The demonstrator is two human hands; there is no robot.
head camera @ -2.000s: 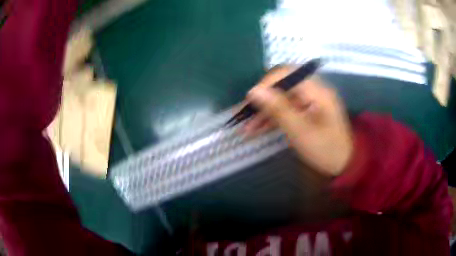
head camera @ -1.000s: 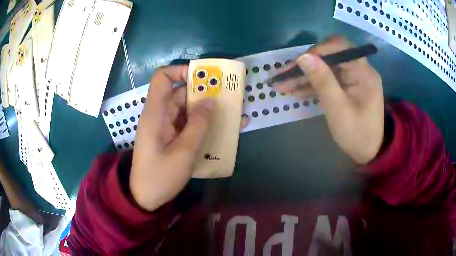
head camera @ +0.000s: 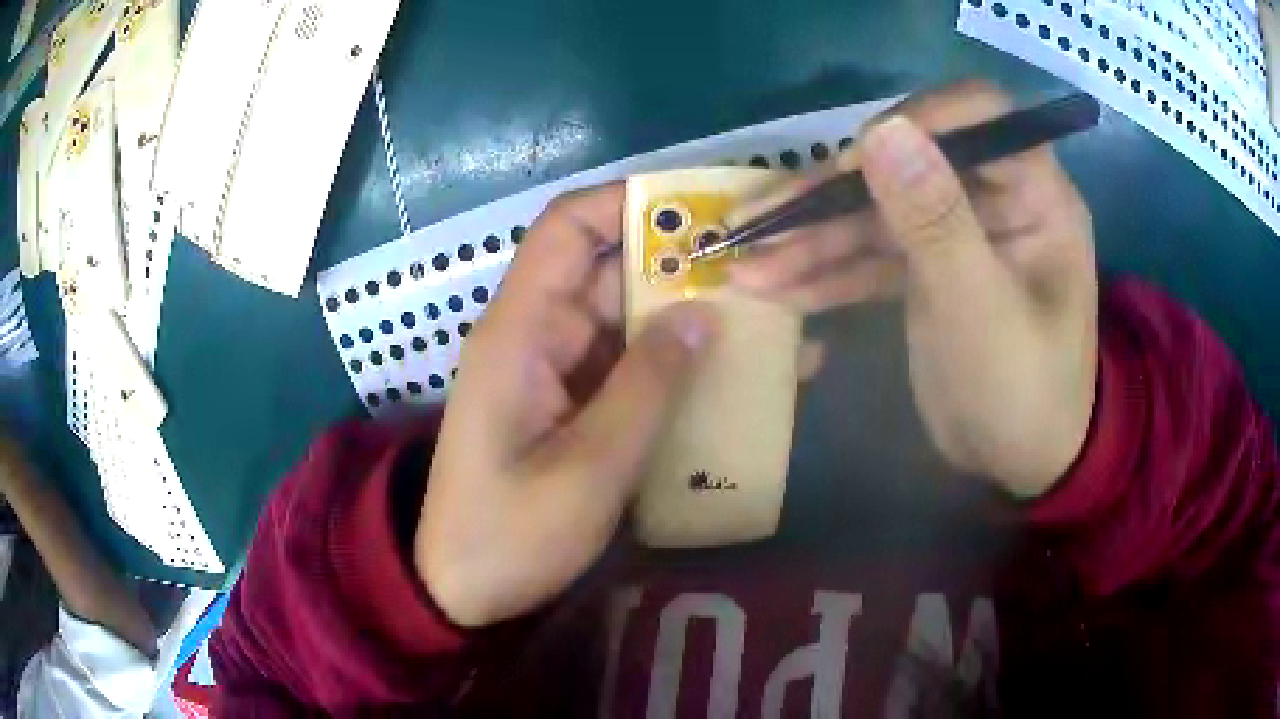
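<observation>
My left hand (head camera: 548, 407) holds a cream phone back cover (head camera: 723, 421) upright, thumb on its face below the yellow camera area (head camera: 671, 288). That area shows round spots with pale rims. My right hand (head camera: 983, 281) holds dark tweezers (head camera: 898, 176) like a pen. Their tips are at the camera area, by the lower spots; whether they hold a dot is too small to tell. My right fingers hide the cover's upper right part. A white sheet of dark dots (head camera: 418, 320) lies under and behind the cover and is partly hidden by my hands.
Overlapping cream covers (head camera: 281, 155) lie at the upper left, with another dotted strip (head camera: 141, 492) below them. Spare dotted sheets (head camera: 1123, 70) lie at the upper right. A pale cord (head camera: 390, 148) runs on the dark green table (head camera: 604, 63). Another person's arm (head camera: 70, 541) is at the lower left.
My left hand and the cover have moved right and slightly down in the picture. The tweezer tips have gone from over the dotted sheet to the cover's camera area.
</observation>
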